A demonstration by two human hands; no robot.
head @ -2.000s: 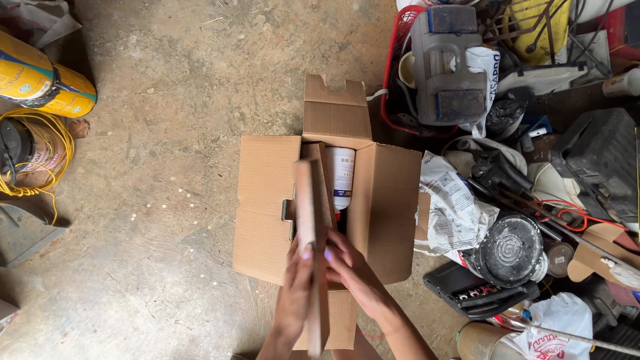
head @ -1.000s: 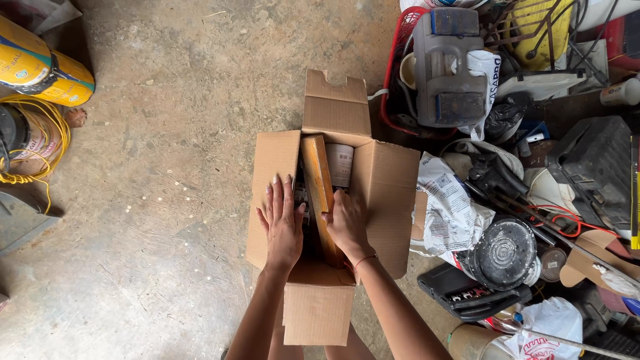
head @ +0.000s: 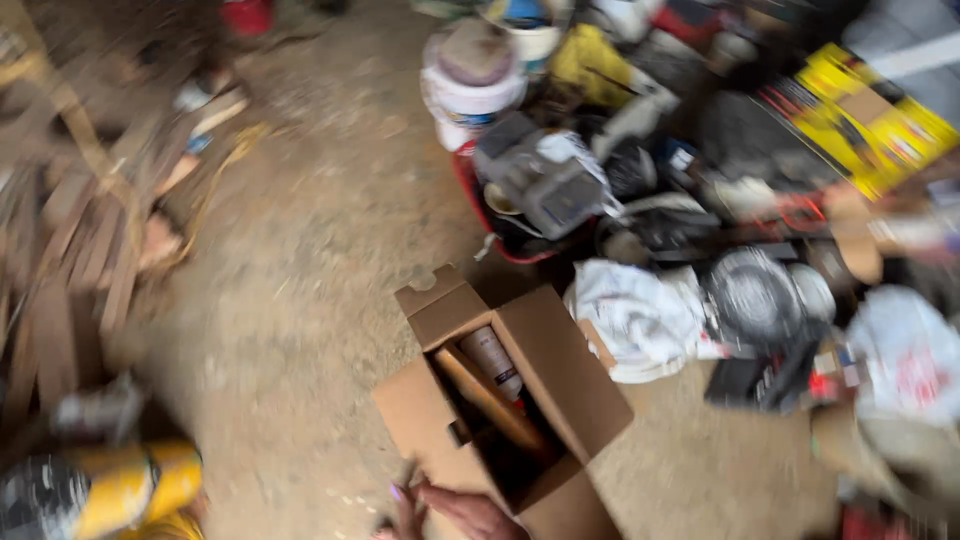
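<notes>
An open cardboard box [head: 562, 367] stands tilted in the view at the lower centre, its flaps spread. Inside it a wooden board [head: 491, 401] leans lengthwise, beside a white bottle or tube [head: 491, 360] with writing and a red part at its lower end. Both hands are blurred at the bottom edge, by the box's lower left flap. My left hand [head: 403, 510] shows only fingers, spread apart, with a purple nail; nothing is seen in it. My right hand [head: 469, 514] lies just right of it, over or beside the flap, fingers extended, with no object visible in it.
Right of the box are a white plastic bag [head: 637, 307], a round dark lid [head: 754, 296] and a black case [head: 757, 382]. Behind stands a red basket [head: 476, 195] with a grey toolbox [head: 562, 199]. Wood strips [head: 82, 240] lie left, a yellow roll or container [head: 127, 487] lower left.
Both hands have come away from the box's inside and now lie near its lower left flap. My right hand has let go of the board, which stays in the box. The view has swung and turned.
</notes>
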